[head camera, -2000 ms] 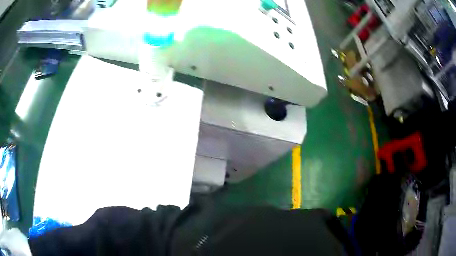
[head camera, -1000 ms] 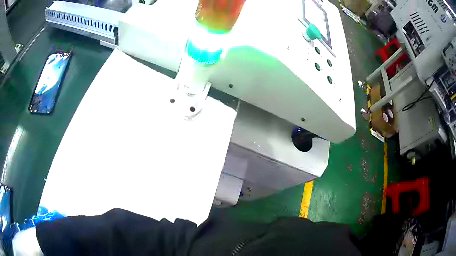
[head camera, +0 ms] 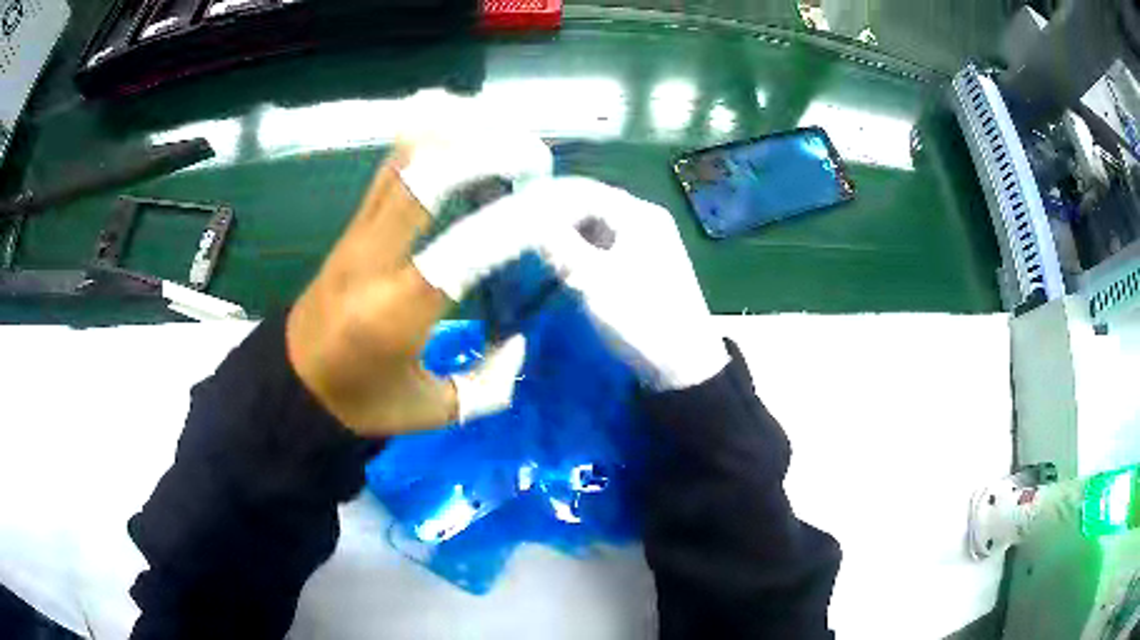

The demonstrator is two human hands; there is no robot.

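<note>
My left hand [head camera: 375, 300], bare palm with white coverings on its fingers, curls around a dark frame-like piece [head camera: 506, 300] in front of me. My right hand [head camera: 631, 269], in a white glove, meets it from the right; its fingertips overlap the left fingers. Both hands are blurred, and the dark piece is mostly hidden by them. Whether the right fingers grip it or film cannot be told. A crumpled heap of shiny blue film [head camera: 525, 481] lies below the hands on the white ledge [head camera: 875, 438]. A film-covered phone frame [head camera: 769, 179] lies on the green belt [head camera: 613, 138], right of the hands.
An open stripped frame [head camera: 163, 238] and a dark bar [head camera: 113, 178] are at the left. A black tray [head camera: 288, 38] with a red part [head camera: 519, 13] is beyond the belt. A slotted duct [head camera: 1010, 188] and a green-lit signal tower [head camera: 1106, 503] stand at the right.
The view has swung left from the machine and floor to the belt and ledge. Both hands and the film heap now show in the middle; before, only a white-covered hand showed at the lower left edge.
</note>
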